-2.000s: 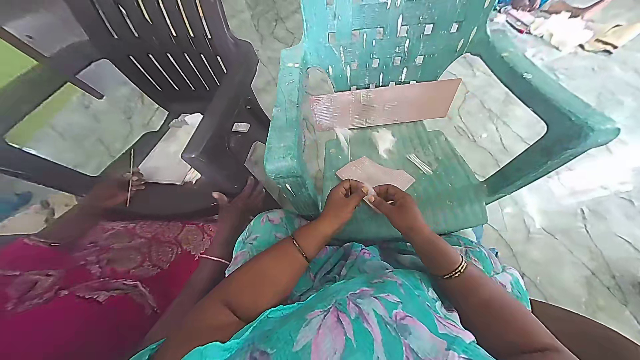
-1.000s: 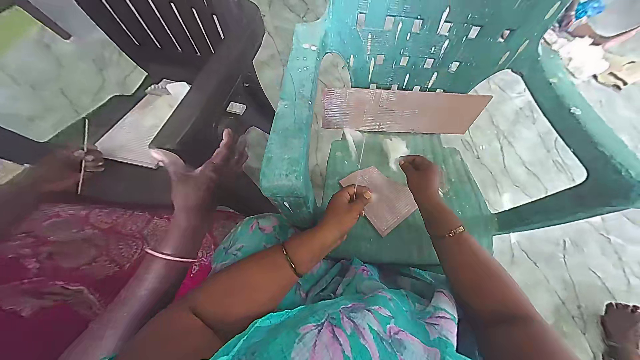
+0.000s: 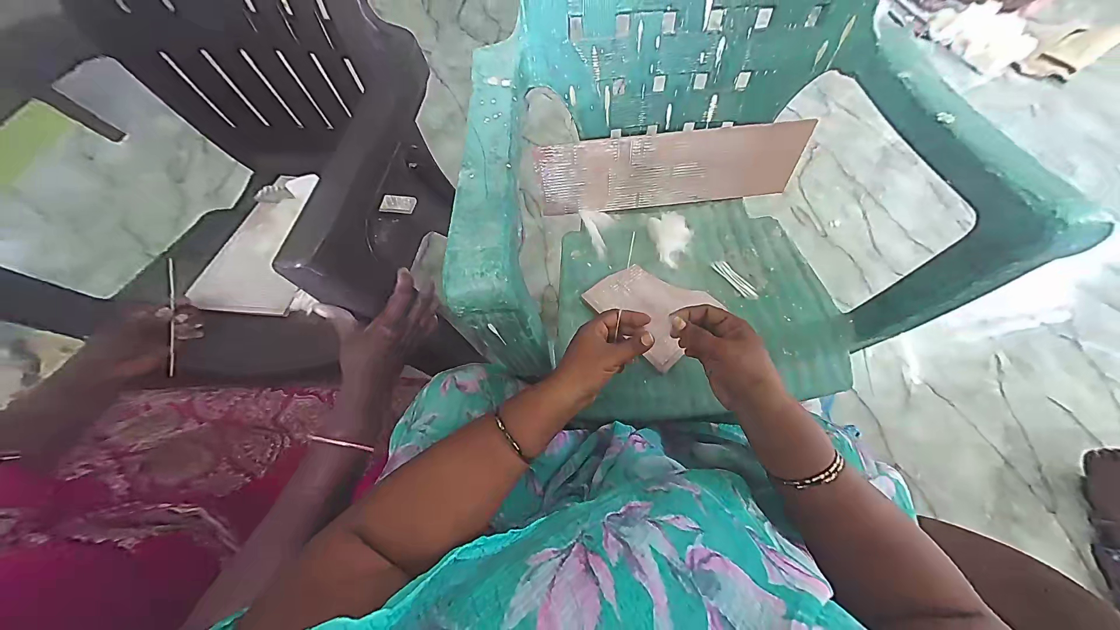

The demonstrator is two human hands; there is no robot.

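My left hand [image 3: 612, 346] pinches a thin stick [image 3: 620, 325] that points up, above a piece of cardboard [image 3: 643, 302] on the green plastic chair's seat [image 3: 787, 350]. Just right of it, my right hand [image 3: 717, 350] has thumb and forefinger pinched together; whether something small is between them I cannot tell. Tufts of white cotton [image 3: 671, 238] lie behind the cardboard, and several thin white sticks [image 3: 735, 280] lie right of them. A long cardboard strip [image 3: 674, 166] leans against the chair's backrest.
At left a co-worker's hand [image 3: 171, 332] holds a thin stick beside a dark plastic chair [image 3: 350, 210]. A pale board [image 3: 254, 262] lies on that chair, and the co-worker's other hand [image 3: 385, 328] is near its armrest. White fluffy material [image 3: 984, 35] lies on the floor at top right.
My right hand has come away from the cotton tuft, back toward my left hand. The co-worker's raised hand has lowered. Several thin sticks show on the seat again.
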